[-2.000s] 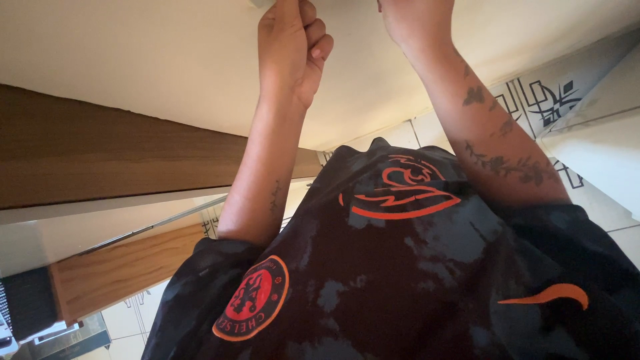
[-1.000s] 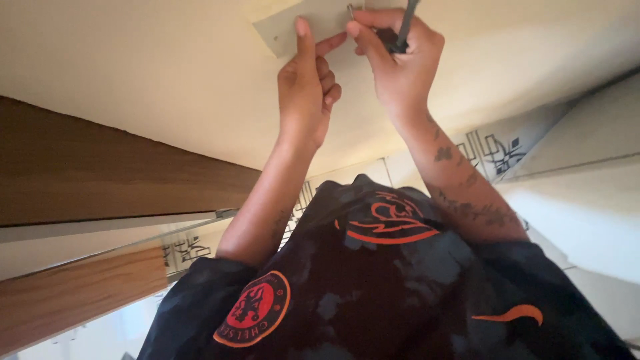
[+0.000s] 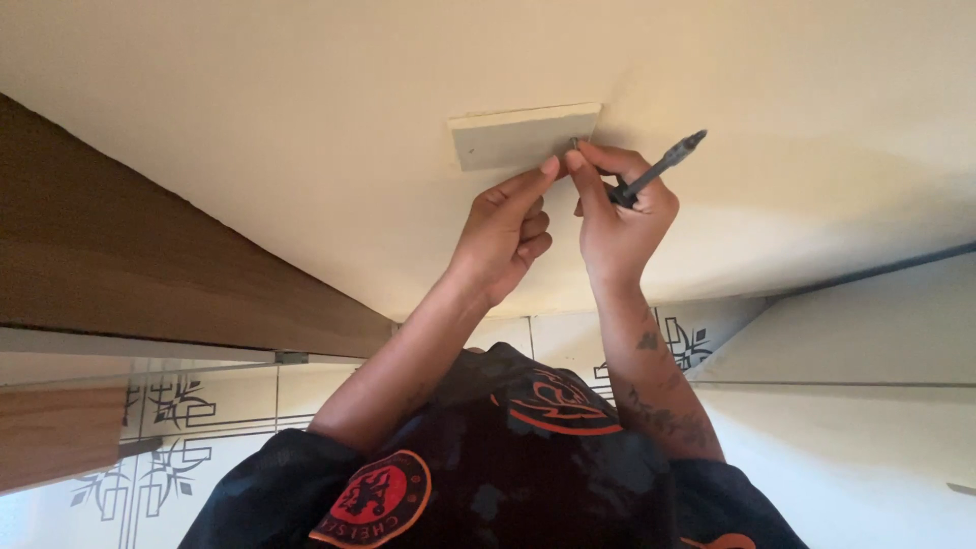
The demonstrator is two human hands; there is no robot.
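Note:
A light grey rectangular cover plate [image 3: 526, 139] lies against a cream surface, with a small hole near its left end. At its right end a small metal screw [image 3: 574, 142] is pinched between the thumb and forefinger of my right hand [image 3: 625, 206]. That hand also holds a dark, slim tool [image 3: 663, 168], probably a screwdriver, across its palm, the pointed end up and right. My left hand [image 3: 512, 221] is at the plate's lower edge, its thumb and forefinger close to the right fingertips and its other fingers curled. Whether it grips anything is hidden.
A dark brown wooden panel [image 3: 152, 252] runs along the left, above a pale edge with a small metal fitting [image 3: 291, 357]. Patterned tiles [image 3: 229, 396] show below. A pale panel [image 3: 854, 335] with a dark edge is at the right. My dark printed shirt [image 3: 488, 473] fills the bottom.
The view has shifted, bringing the whole plate into sight. Both hands stay near its right end; my left thumb, on the plate's face one second ago, is now at its lower edge.

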